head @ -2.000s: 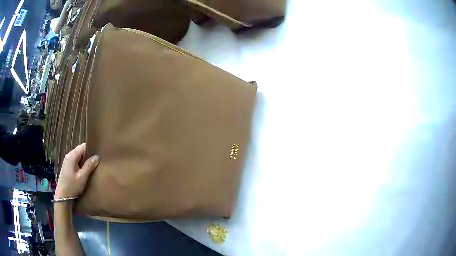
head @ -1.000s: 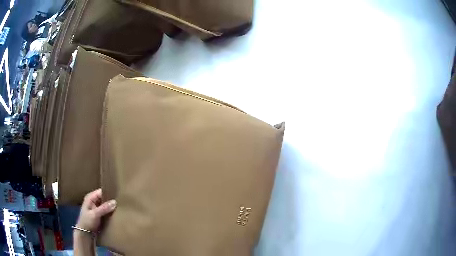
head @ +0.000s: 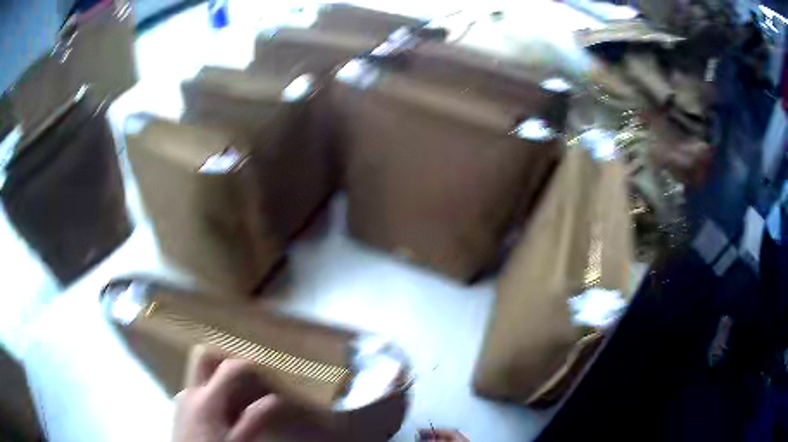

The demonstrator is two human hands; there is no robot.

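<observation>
A brown tote bag stands nearest me at the lower left, its gold zipper facing up and whitish wrapping at both zipper ends. My left hand is on its near top edge, fingers bent and pinching the edge beside the zipper; the picture is blurred. Only fingertips of my right hand show at the bottom edge, right of the bag, with a thin dark line by them that I cannot identify. The rest of that hand is cut off.
Several brown bags with whitish-wrapped corners stand behind on the white table. One bag leans near the table's right edge. More bags stand at the left. Dark floor lies right.
The view has swung from the flat bag with the gold logo to standing bags. My left hand is now on a bag's zippered top. Right fingertips have appeared.
</observation>
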